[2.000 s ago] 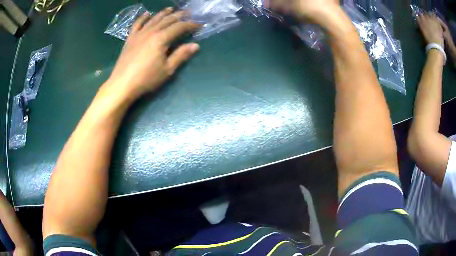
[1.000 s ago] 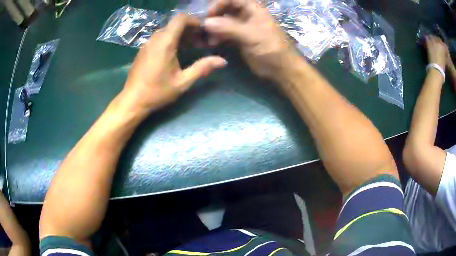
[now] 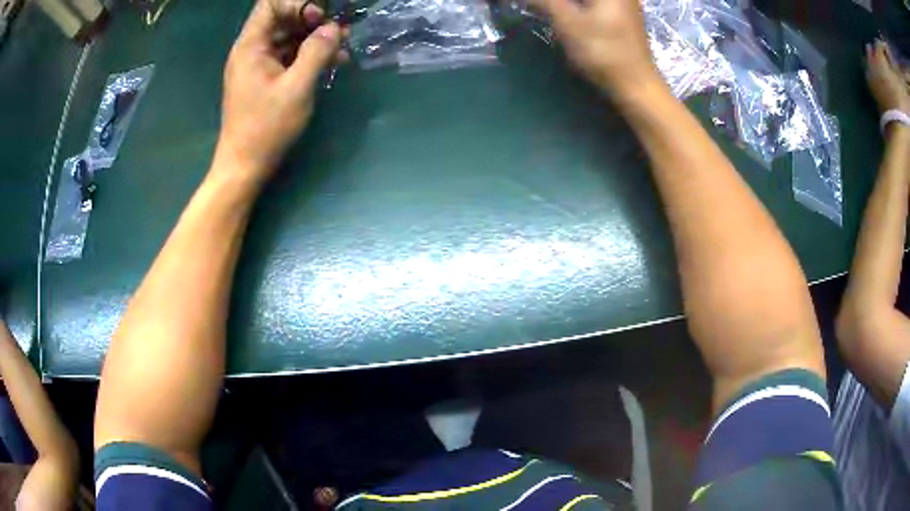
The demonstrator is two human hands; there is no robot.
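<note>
My left hand (image 3: 274, 80) is at the upper left with its fingertips closed on a thin black cord part (image 3: 311, 14); a small end of it hangs near the thumb. Clear bags (image 3: 429, 35) lie between my hands at the top edge. My right hand (image 3: 599, 40) reaches to the top edge beside the heap of glittering bagged parts (image 3: 698, 60). Its fingertips are cut off by the frame edge, so I cannot tell what they touch.
Two bagged black cord parts (image 3: 112, 118) (image 3: 73, 210) lie at the left by the table seam. A beige block-like tool (image 3: 70, 14) is at the top left. Another person's arm (image 3: 878, 259) is at the right, and another arm (image 3: 40, 429) at the lower left.
My hands were close together and have moved apart, the left up and left, the right up and right. The black cord now shows in my left fingertips. The view has shifted slightly.
</note>
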